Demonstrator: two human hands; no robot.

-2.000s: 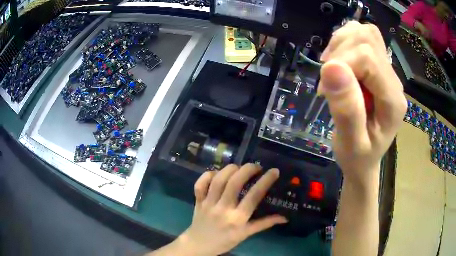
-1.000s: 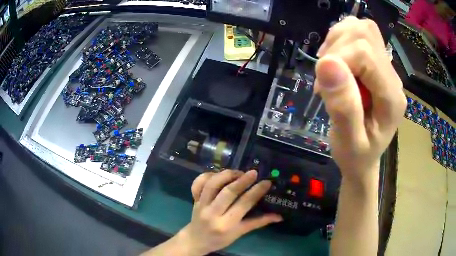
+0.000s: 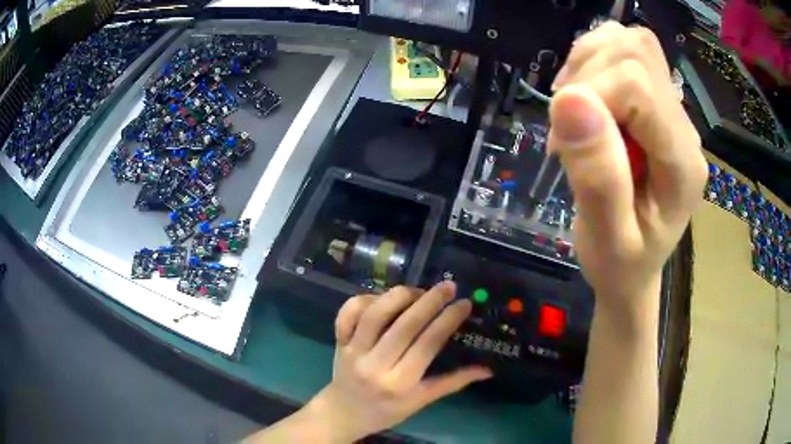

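The black test fixture point(image 3: 390, 156) stands in front of me. My right hand point(image 3: 629, 156) is closed around the red toggle clamp handle point(image 3: 637, 161), mostly hidden by the fingers. The clear pressure plate point(image 3: 512, 195) is below and left of that hand, partly covered by it. My left hand point(image 3: 395, 355) rests on the front panel, fingers apart and empty, left of the green button point(image 3: 480, 296). The red-orange button point(image 3: 515, 306) and the lit red power switch point(image 3: 552, 320) are uncovered. A cylindrical motor point(image 3: 373, 256) sits under the clear cover.
A white-edged framed tray point(image 3: 286, 156) with heaped circuit boards point(image 3: 186, 130) is at left, another heap beyond it. A cardboard sheet point(image 3: 724, 321) with rows of boards point(image 3: 772, 234) is at right. A yellow box point(image 3: 416, 69) is behind the fixture. A person in pink point(image 3: 759, 39) is top right.
My left hand's fingers have drawn back to the left from over the green button, which now shows. My right hand has stayed on the handle, nearly unmoved.
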